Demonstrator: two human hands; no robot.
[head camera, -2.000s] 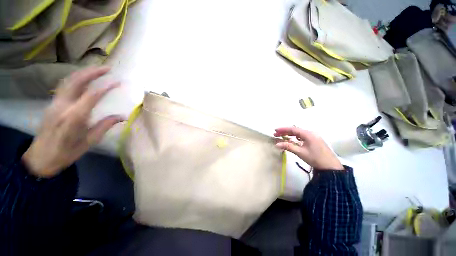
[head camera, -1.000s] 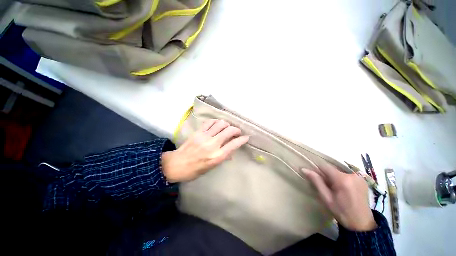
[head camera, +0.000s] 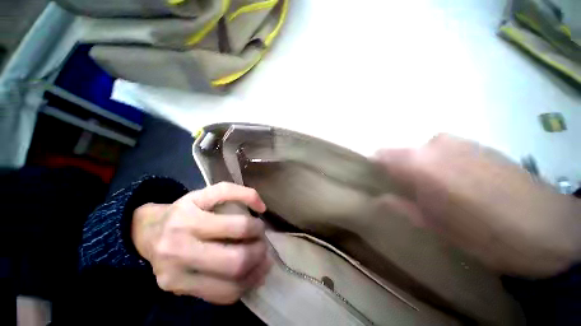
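Note:
The beige handbag (head camera: 331, 191) lies in front of me with its mouth spread wide, showing the lining and a zip (head camera: 306, 275) with a small dark round fitting beside it. My left hand (head camera: 207, 245) is closed around the near edge of the mouth, left of centre. My right hand (head camera: 471, 204) is blurred at the right, over the far side of the mouth; whether its fingers grip the bag edge cannot be told. Small metal hardware shows at the left inner corner of the mouth.
The white table (head camera: 382, 63) lies beyond the bag. A pile of beige bags with yellow edging (head camera: 172, 63) is at upper left, another bag (head camera: 548, 38) at upper right. A small yellow-and-dark block (head camera: 552, 121) and blurred tools lie at right. A blue bin-like thing (head camera: 89, 79) is at left.
The bag mouth has gone from nearly closed to wide open. My left hand has moved from the bag's front onto the near edge. My right hand has moved up and right. The view has shifted left.

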